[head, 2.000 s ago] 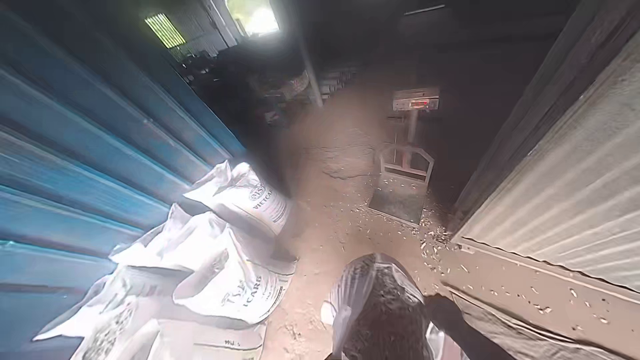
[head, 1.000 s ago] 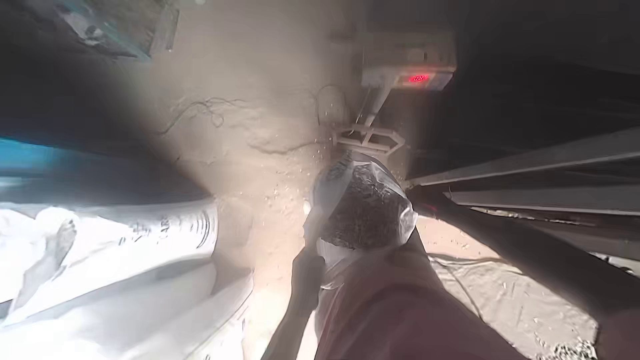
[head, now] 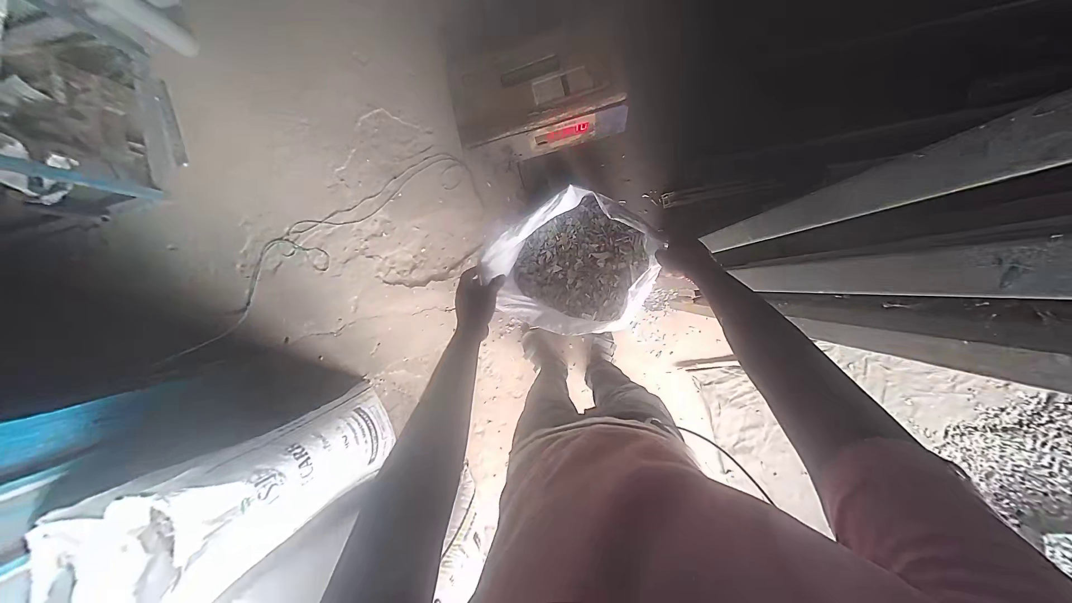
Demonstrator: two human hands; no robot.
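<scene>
A white woven sack point(head: 586, 260) with its mouth spread wide stands in front of my feet, filled with dark, chip-like loose material. My left hand point(head: 478, 303) grips the left side of its rim, and my right hand point(head: 682, 254) grips the right side. Just beyond the sack is a scale display point(head: 565, 132) with lit red digits, mounted on a box-like housing. The sack hides whatever lies beneath it, so whether it rests on the scale's platform cannot be told.
Filled white sacks point(head: 276, 469) lie at the lower left beside blue sheeting point(head: 75, 427). A thin cord point(head: 293, 239) trails over the dirt floor. Long beams point(head: 904, 272) jut in from the right. Pale granules point(head: 1013, 452) lie on a sheet at the lower right. A cluttered crate point(head: 84, 109) is at the upper left.
The sack has gone from the doorway to beside the scale display, carried by both hands. The view has swung down sharply. The sack's mouth is spread wider than a second ago.
</scene>
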